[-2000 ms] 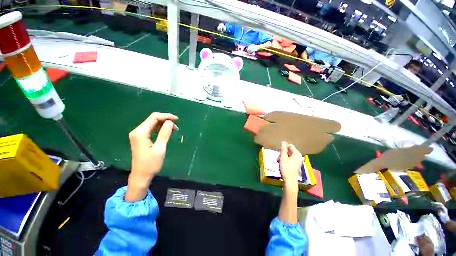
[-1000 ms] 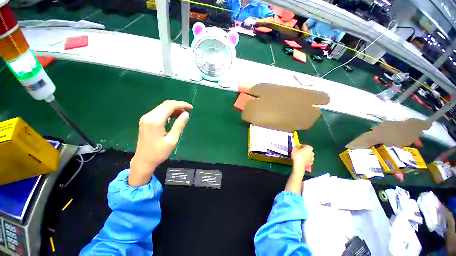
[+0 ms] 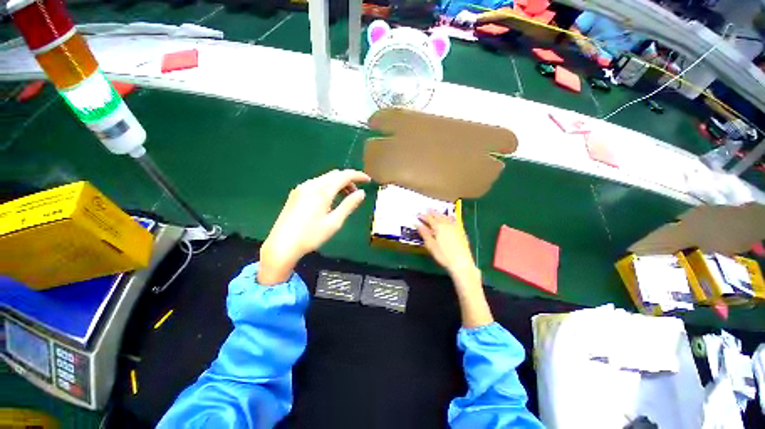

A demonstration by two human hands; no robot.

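An open yellow carton (image 3: 394, 239) stands on the green belt in front of me, its brown lid (image 3: 436, 155) raised behind it. A white printed sheet (image 3: 404, 204) lies on top of its contents. My right hand (image 3: 444, 239) rests its fingers on the sheet, at the carton's right part. My left hand (image 3: 317, 216) is held left of the carton, thumb and fingers apart, with nothing seen in it. Two dark grey cards (image 3: 361, 291) lie side by side on the black mat below the carton.
A closed yellow carton (image 3: 80, 239) sits on the scale (image 3: 105, 339) at left, beside the signal light pole (image 3: 176, 194). A pink-eared fan (image 3: 403, 75) stands behind. A red pad (image 3: 527, 258), a white tray (image 3: 549, 369) and open cartons (image 3: 663, 285) are at right.
My right hand has moved from the lid to the carton's right side, then onto the sheet. The carton now stands further left, away from the red pad. My left hand has come nearer the carton.
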